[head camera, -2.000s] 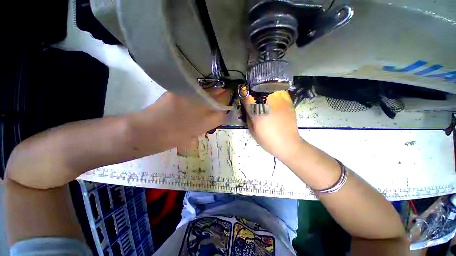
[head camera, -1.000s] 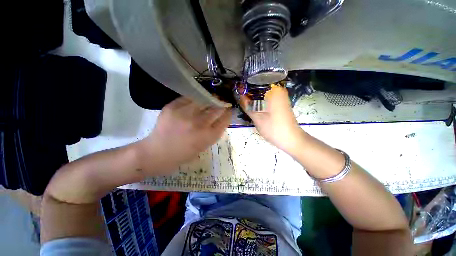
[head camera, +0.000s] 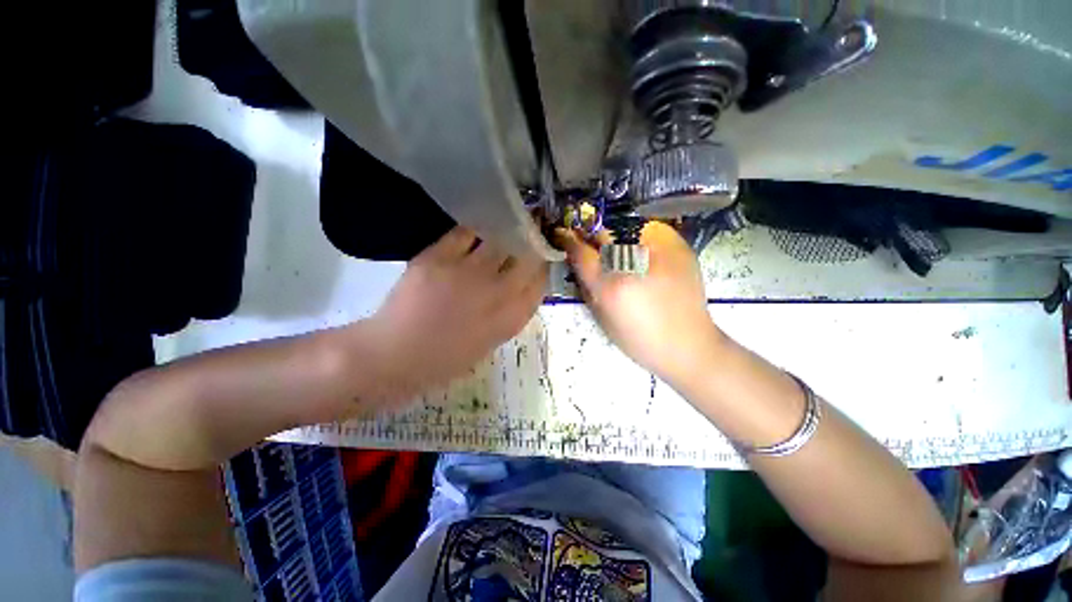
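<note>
A black case panel (head camera: 374, 202) with a rounded end shows left of the needle area, its right part hidden by the machine's curved grey guard (head camera: 453, 129). My left hand (head camera: 464, 306) lies at the panel's lower right edge, fingertips partly behind the guard; its grip is unclear. My right hand (head camera: 649, 288) is at the needle area under the knurled tension knob (head camera: 688, 176), thumb and index finger near the presser foot. What its fingertips hold is too small and dark to tell. Black mesh (head camera: 811, 242) lies right of my right hand.
The sewing machine head (head camera: 870, 94) covers the top. Black case parts (head camera: 176, 223) are piled at left. The white table's ruler edge (head camera: 564, 441) runs across the front. A blue crate (head camera: 288, 517) stands below left, and clear plastic bags (head camera: 1017, 523) are at lower right.
Two seconds ago my left hand was up at the needle; it has moved down and left, and the black panel now shows beside it. My right hand stays near the needle.
</note>
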